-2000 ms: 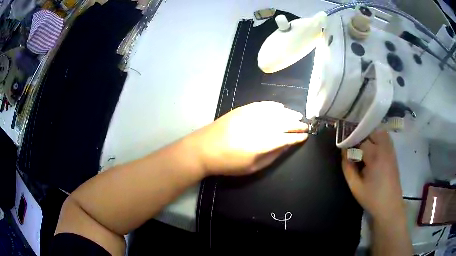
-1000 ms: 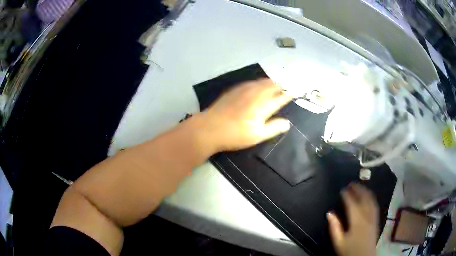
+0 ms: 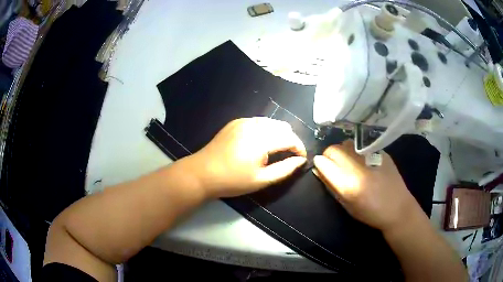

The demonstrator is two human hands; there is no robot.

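Note:
The black garment panel [image 3: 204, 88] lies diagonally on the white table, its double-stitched placket [image 3: 276, 223] running toward the lower right. A pale stitch line [image 3: 295, 118] on the panel leads to the presser foot [image 3: 321, 132]. My left hand [image 3: 253, 154] rests on the panel, thumb and fingertips pinched together just below and left of the foot, at a cloth edge. My right hand [image 3: 356, 179] is right of it, its fingertips close together and almost touching the left ones at the same edge. The cloth between the fingertips is mostly hidden.
The white sewing machine head [image 3: 353, 66] stands at the upper right, with its curved white bar [image 3: 411, 110] above my right hand. A stack of black panels [image 3: 49, 99] lies at left. A small metal block [image 3: 260, 9] is at the far edge. A reddish-brown case [image 3: 467, 207] lies at right.
The panel has turned from upright to diagonal beside the machine. My right hand has come up from the lower right to the foot, and my left hand has drawn back toward it from the panel's far part.

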